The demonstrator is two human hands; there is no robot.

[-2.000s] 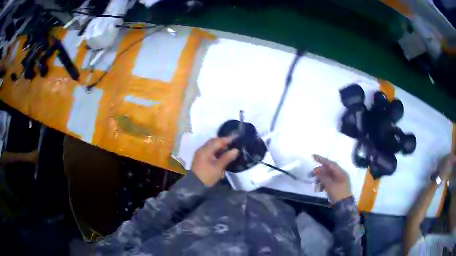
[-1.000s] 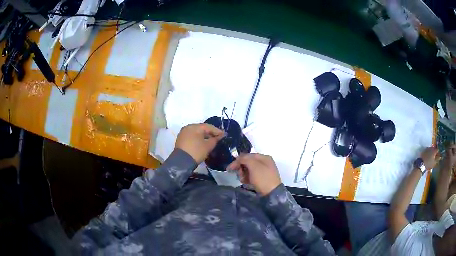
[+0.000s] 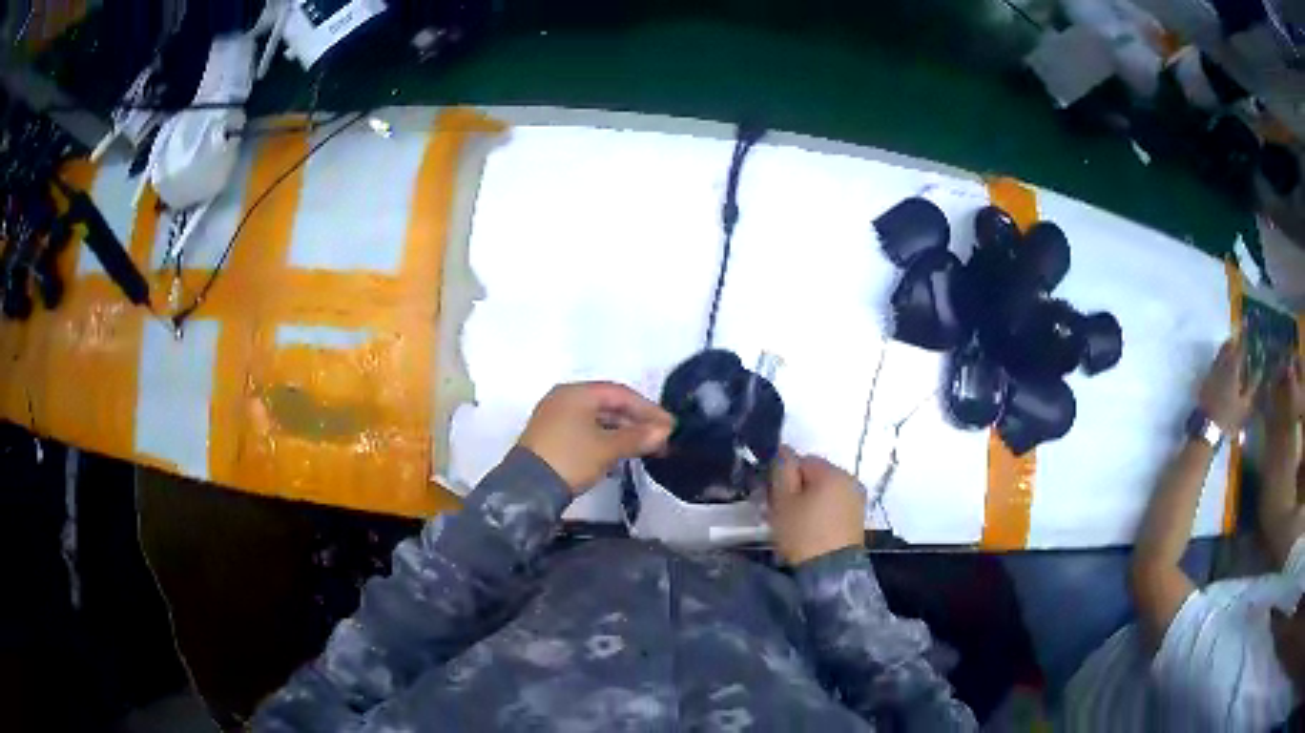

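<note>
A black camera head with a white housing under it stands at the bench's front edge. My left hand is at its left side, thumb and fingertips pinched together; whether a thin wire is between them is too small to tell. My right hand is at its right side, fingers curled against the unit's edge; its grip is partly hidden. A black tail cable runs from behind the head to the green belt's edge.
Several glossy black lens housings lie in a cluster at right. A black stick-like tool and a white housing lie at left. A co-worker's hands are at far right. The green belt runs behind.
My view has shifted. My right hand has moved from over the black part to its right side. The thin wires seen rising earlier no longer show clearly, and more of the white housing shows.
</note>
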